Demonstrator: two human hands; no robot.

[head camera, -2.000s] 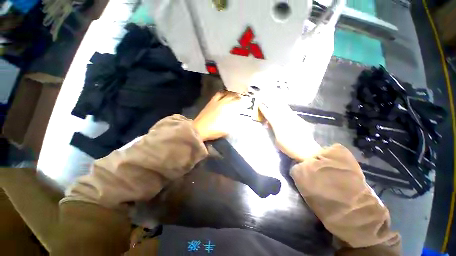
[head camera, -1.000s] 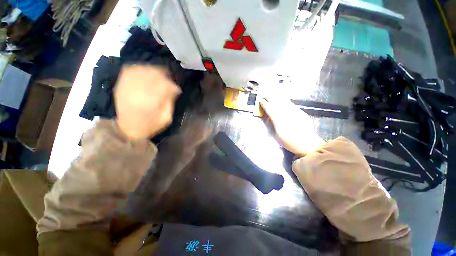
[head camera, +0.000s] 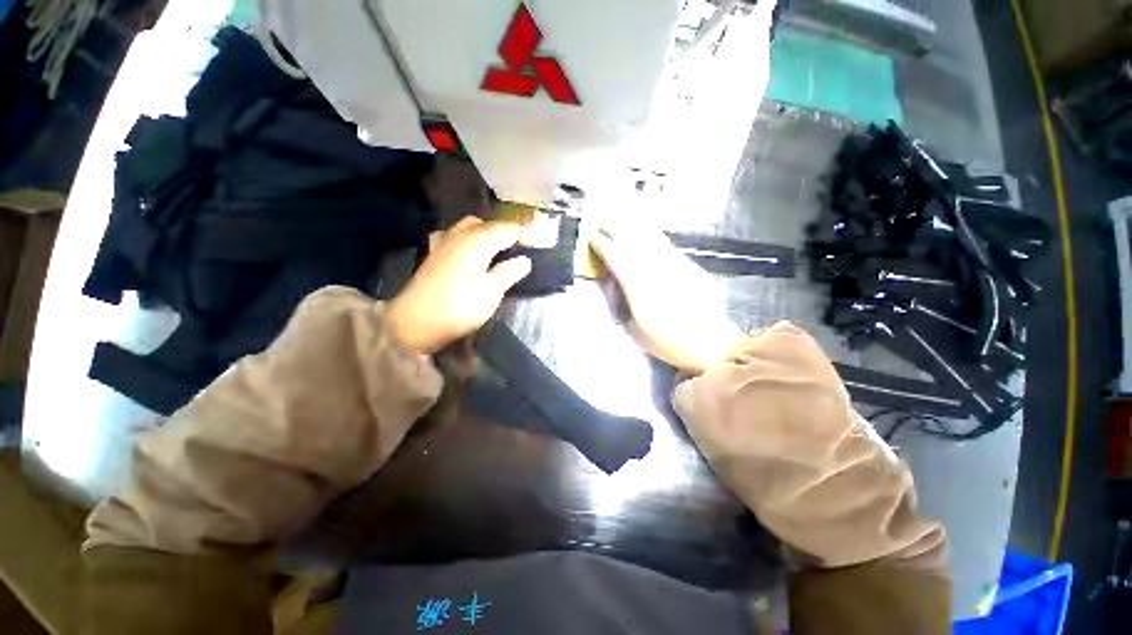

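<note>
My left hand holds a plain black strap piece at the clamp under the white sewing machine head. My right hand is at the right side of the clamp, washed out by the lamp glare; its fingertips lie by the yellow plate, and whether they grip anything is unclear. A white-striped black strap extends right from behind this hand. Another plain black strap lies on the metal table in front of the clamp. The needle area is partly hidden by glare and fingers.
A pile of plain black straps lies left of the machine. A tangled pile of striped straps lies at right. A teal-green mat is behind. A blue bin shows at bottom right, cardboard at bottom left.
My left hand has moved from over the black pile back to the clamp, now with a black strap. My right hand stays at the clamp. The whole view has shifted.
</note>
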